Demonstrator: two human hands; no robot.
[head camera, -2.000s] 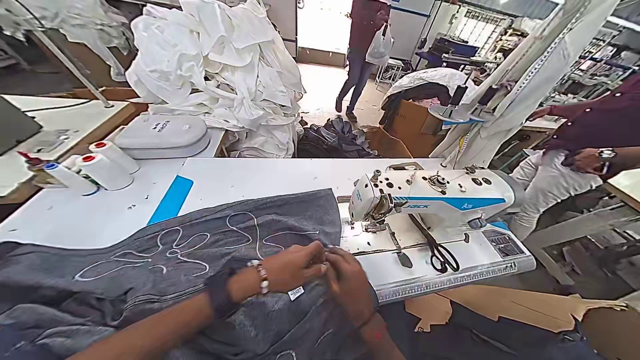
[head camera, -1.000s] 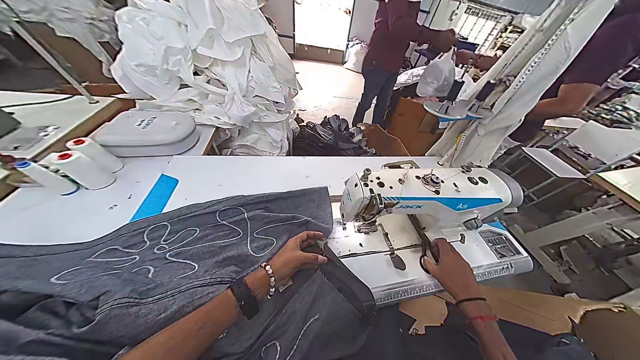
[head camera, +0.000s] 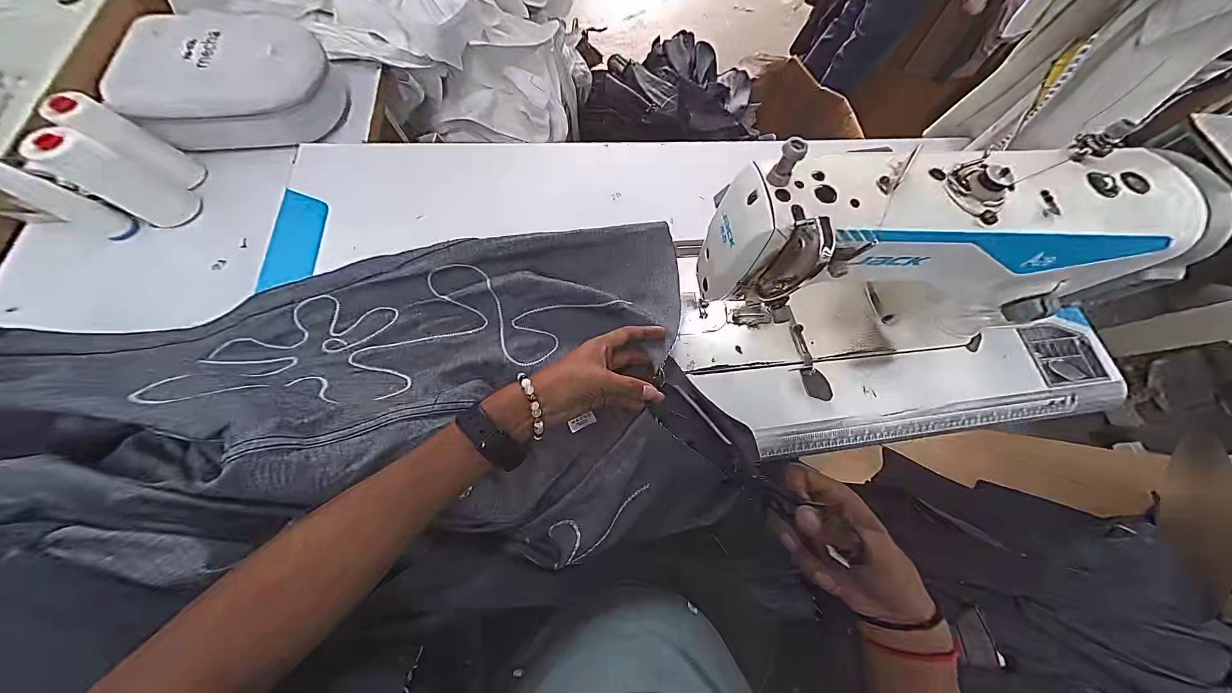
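Note:
A dark grey denim garment (head camera: 385, 346) with white swirling stitched lines lies over the white sewing table, its edge just left of the needle area of a white and blue Jack sewing machine (head camera: 943, 231). At that edge my left hand (head camera: 616, 373) pinches the denim between thumb and fingers. Lower right, my right hand (head camera: 842, 539) holds dark-handled scissors (head camera: 770, 486), whose blades reach up and left along the dark edge of the garment. Whether the blades are parted is hard to tell. A small white label (head camera: 582, 422) shows beside my left wrist.
Thread cones (head camera: 125, 173) and a grey case (head camera: 217, 72) stand at the upper left. White cloth (head camera: 481, 77) and dark cloth (head camera: 664, 91) are heaped behind the table (head camera: 462, 183). At the lower right, more dark fabric (head camera: 1059, 568) lies by brown card (head camera: 1030, 462).
My right hand was at the garment edge, then reached the scissors on the machine bed; now it holds them lower, by the garment. The view has tilted down and moved closer.

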